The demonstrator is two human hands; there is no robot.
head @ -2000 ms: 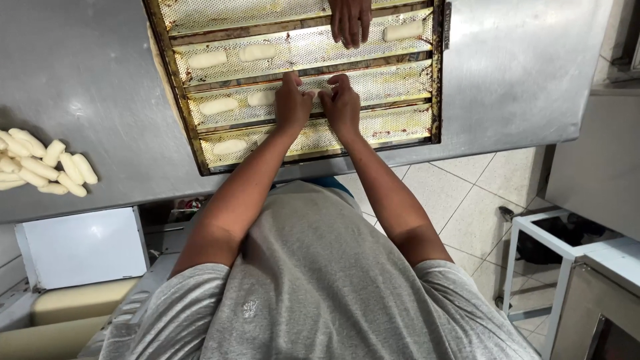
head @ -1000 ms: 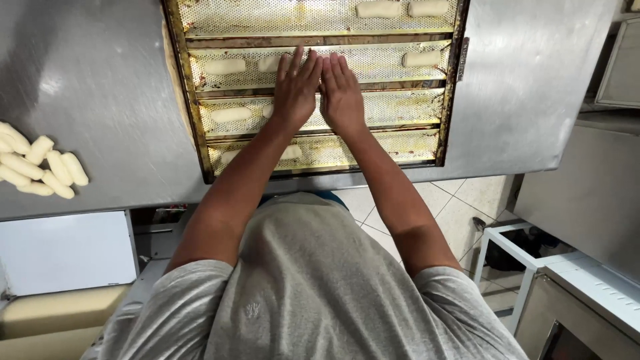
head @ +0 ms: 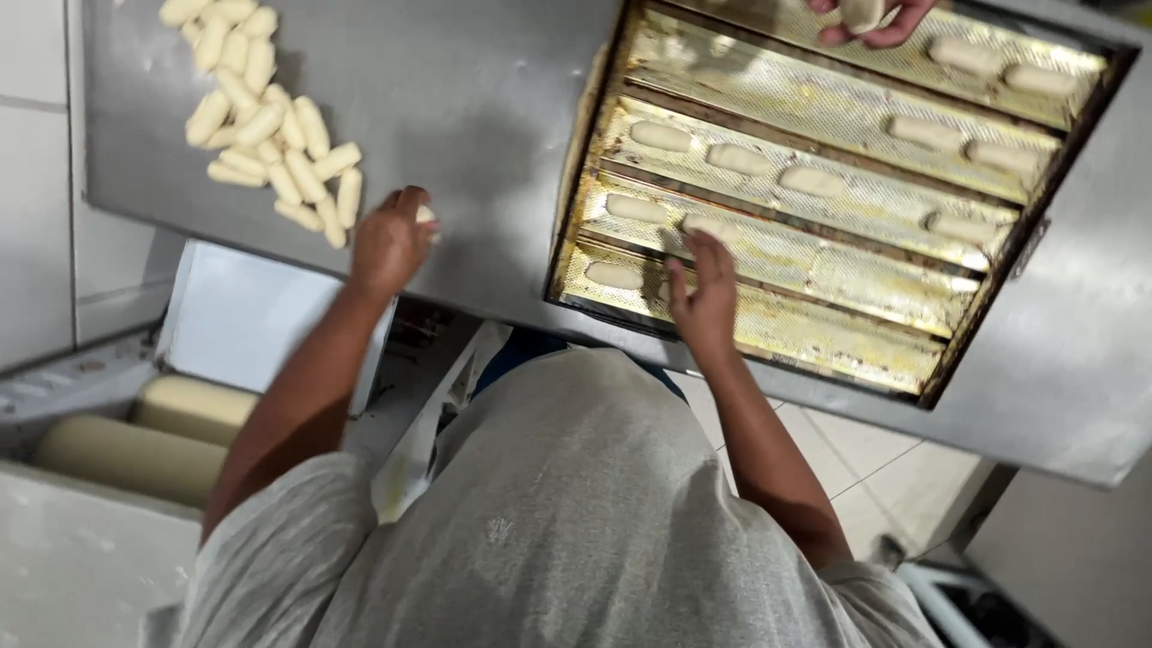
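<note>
My left hand (head: 391, 236) is closed around a dough piece (head: 426, 216), just right of a pile of dough rolls (head: 261, 121) on the metal table. My right hand (head: 708, 292) hovers at or just above the lower left part of a perforated baking tray (head: 841, 261), fingers apart, its fingertips close to a dough roll (head: 711, 225). Whether they touch it cannot be told. Several dough rolls lie in the tray's channels, among them three in the middle channel (head: 812, 180). Another roll by the right thumb is partly hidden.
Another person's hands (head: 877, 22) hold a dough piece over the tray's far edge. The steel table (head: 468, 117) runs beneath everything. Below its left front edge are a white panel (head: 261, 315) and a machine with two pale rollers (head: 135, 454). Floor tiles show at the right.
My hands were together over the tray; now they are apart, the left out by the dough pile with a piece in it. More rolls lie in the middle channel. The view has swung left.
</note>
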